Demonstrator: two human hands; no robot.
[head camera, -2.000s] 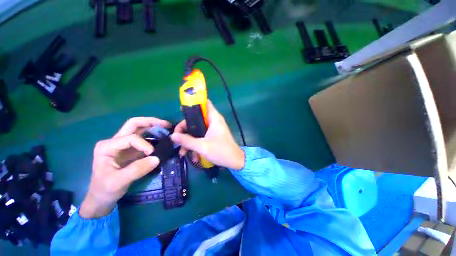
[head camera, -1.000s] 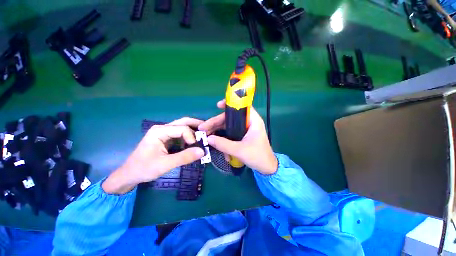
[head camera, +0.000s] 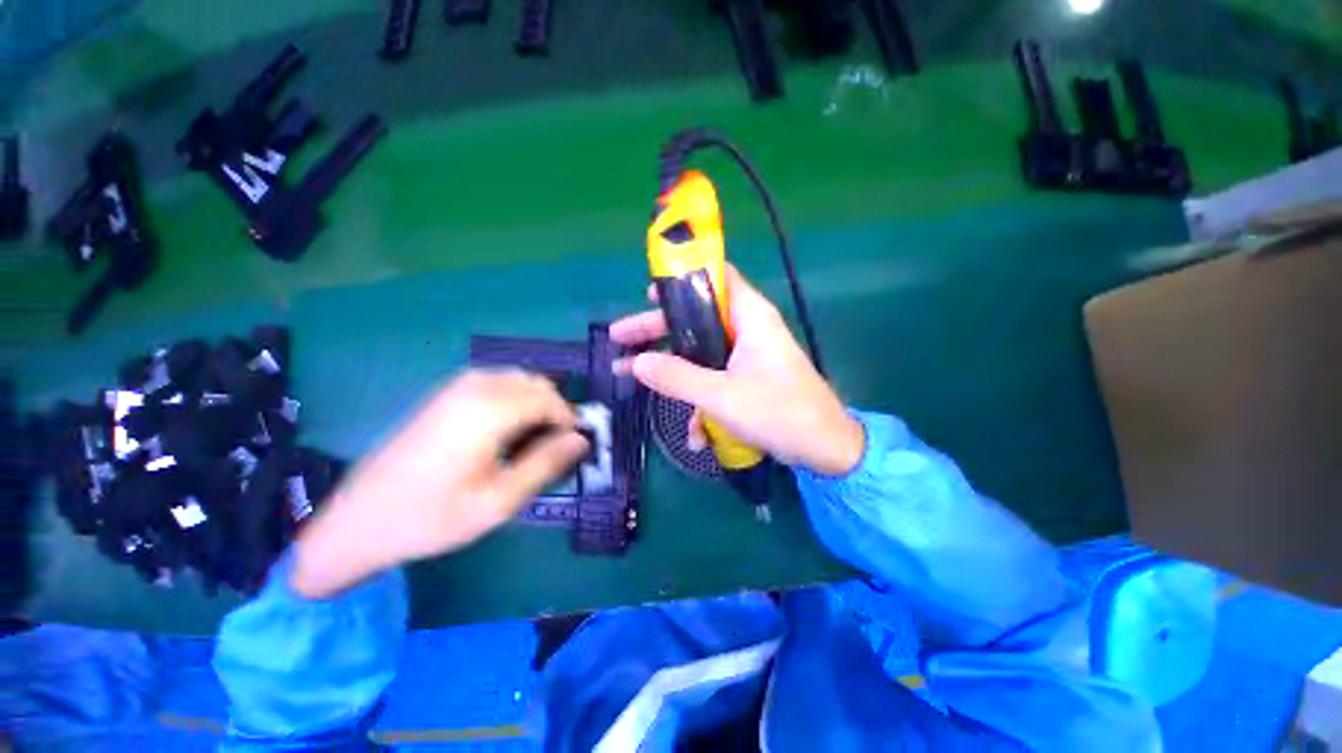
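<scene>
My right hand (head camera: 758, 368) holds the yellow-orange and black electric screwdriver (head camera: 692, 280), its bit end pointing towards me. A black bracket unit (head camera: 601, 522) lies on the green surface between my hands. My left hand (head camera: 456, 456), somewhat blurred, pinches a small black part with a pale metal patch (head camera: 596, 449) over the bracket. Whether the part touches the bracket cannot be told. The round grey mesh-like dish (head camera: 680, 430) is partly hidden behind my right hand and the screwdriver.
A pile of small black parts with white patches (head camera: 184, 456) lies at the left. Other bracket units (head camera: 280, 169) lie across the far belt (head camera: 486, 221). An open brown carton (head camera: 1222, 412) stands at the right. The screwdriver's black cord (head camera: 780, 221) runs behind my right hand.
The view has shifted. My right hand has moved back from the small part, which both hands were fingering. My left hand keeps it, now over the bracket.
</scene>
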